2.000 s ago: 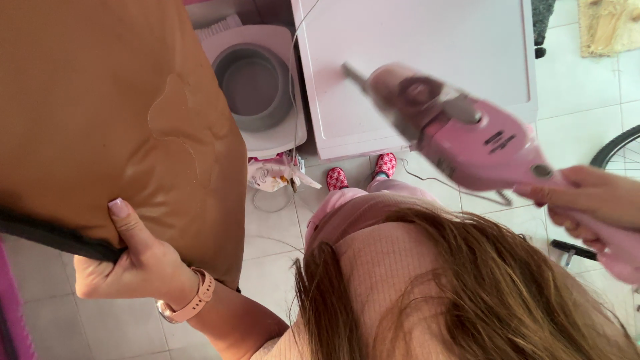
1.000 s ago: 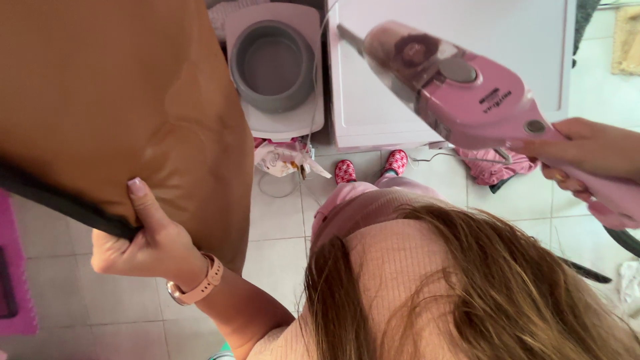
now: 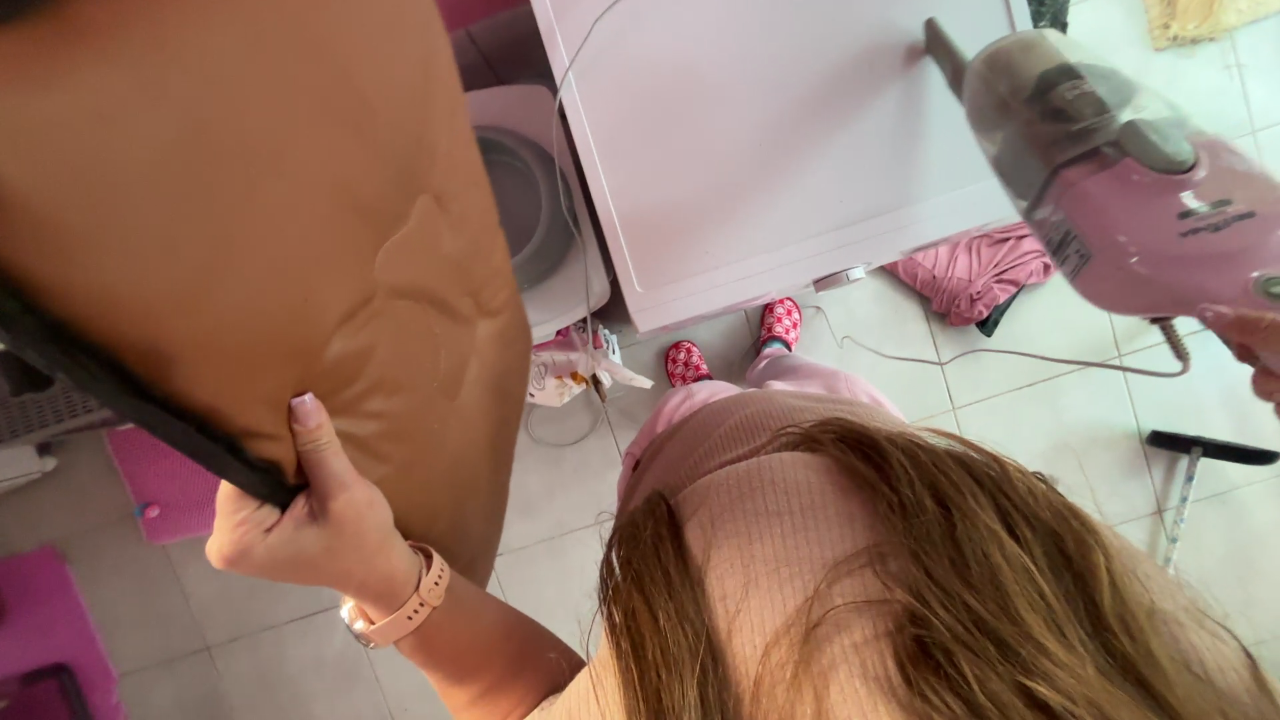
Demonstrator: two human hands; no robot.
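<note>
My left hand (image 3: 320, 510) grips the dark edge of a large brown leather-like panel (image 3: 240, 220), thumb on its face; the panel fills the upper left of the head view. At the right edge my right hand (image 3: 1245, 345) is partly cut off by the frame, wrapped on the handle of a pink handheld vacuum cleaner (image 3: 1150, 230). The vacuum has a clear dust cup and a narrow grey nozzle (image 3: 945, 58) pointing up and left, over a white appliance top. A cord runs from the vacuum's underside toward the left.
A white appliance with a flat top (image 3: 760, 130) stands ahead. Left of it is a grey bowl (image 3: 525, 205) in a light holder. Pink cloth (image 3: 975, 272) lies on the tiled floor by the appliance. A broom (image 3: 1212, 447) is at the right, and pink mats (image 3: 165, 480) lie at the left.
The vacuum and my right hand have moved to the right in the view, and the hand is now partly out of frame. My left hand keeps its grip on the brown panel. The view has shifted.
</note>
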